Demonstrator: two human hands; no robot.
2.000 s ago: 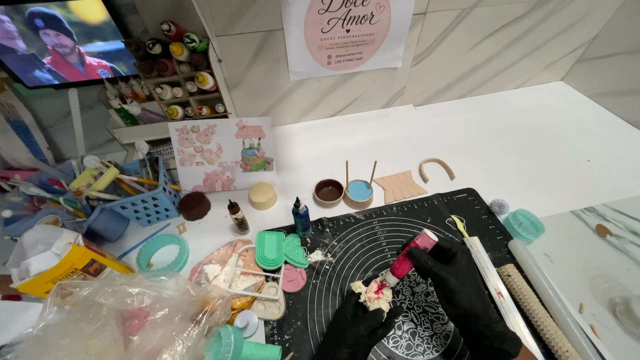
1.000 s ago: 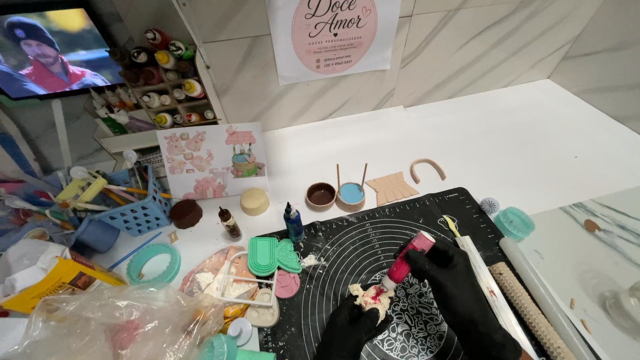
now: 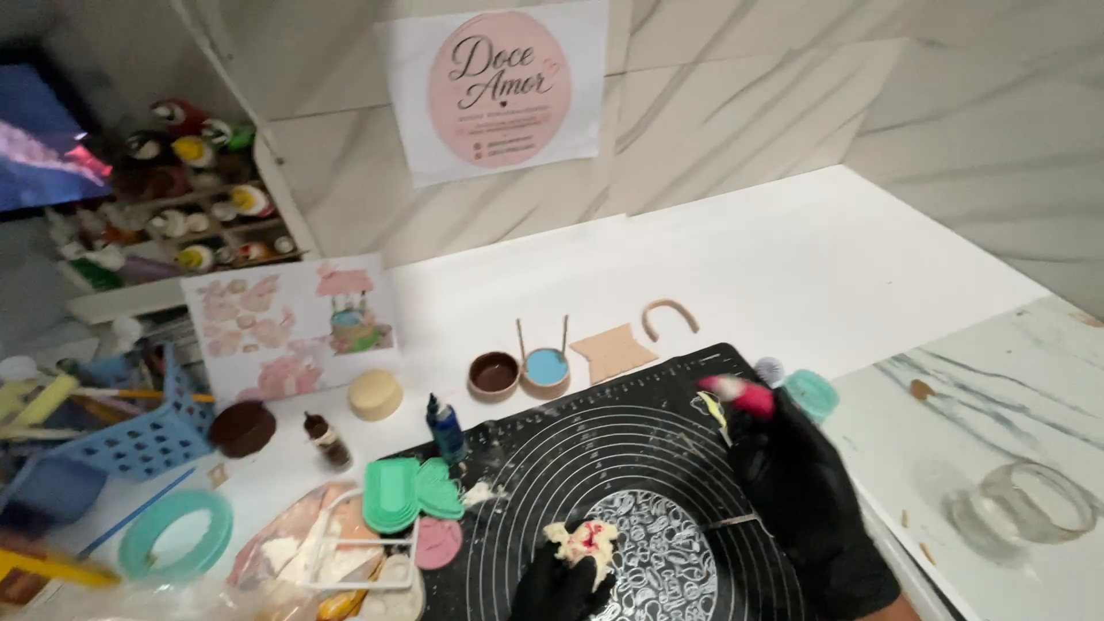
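My left hand [image 3: 565,582], in a black glove, holds a lump of cream-coloured dough [image 3: 585,543] with red colouring on top, low over the black mat. My right hand [image 3: 798,500], also black-gloved, grips a small red bottle [image 3: 737,394] above the mat's right side, away from the dough and blurred. Beneath both hands lies the black mat [image 3: 526,457] printed with white circles. Past its far edge stand a brown-filled round cup [image 3: 494,376] and a blue-filled cup [image 3: 546,371] with two upright sticks, beside a beige ridged piece [image 3: 614,352] and a beige arch [image 3: 669,319].
A blue dropper bottle [image 3: 446,431], a brown dropper bottle [image 3: 328,444] and green cutters [image 3: 392,493] are left of centre. A blue basket [image 3: 138,435] of tools and a teal ring [image 3: 177,535] lie farther left. A glass jar [image 3: 1026,509] stands at right.
My right hand has moved the red bottle away from the dough, up and to the right. My left hand still holds the dough, which shows red on top. The view has shifted somewhat.
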